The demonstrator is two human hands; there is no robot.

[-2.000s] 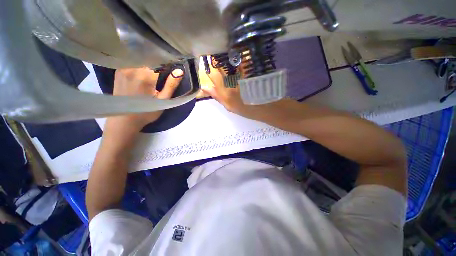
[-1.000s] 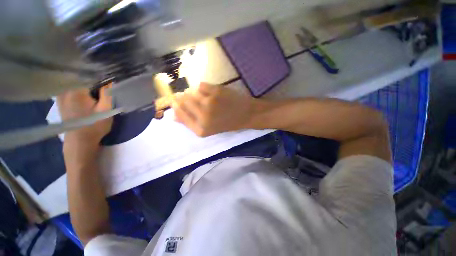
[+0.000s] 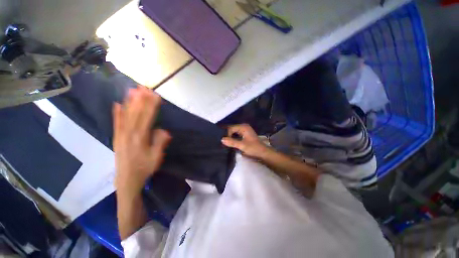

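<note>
A dark fabric panel (image 3: 194,138) runs from beside the sewing machine head (image 3: 30,70) across the table's front edge toward my lap. My left hand (image 3: 136,136) lies over the panel with its fingers extended, slightly blurred; it does not grip the cloth. My right hand (image 3: 246,142) pinches the panel's right edge between thumb and fingers, in front of the table. The needle and presser foot cannot be made out clearly.
A smartphone (image 3: 201,33) and snips (image 3: 269,17) lie right of the machine. Dark cut panels (image 3: 37,148) lie on the table's left. A blue basket (image 3: 428,90) at right holds dark and striped cloth (image 3: 347,151) and something white.
The view has swung right and down. My right hand has moved from the needle area to the panel's edge near my lap. My left hand has come out from behind the machine head onto the panel.
</note>
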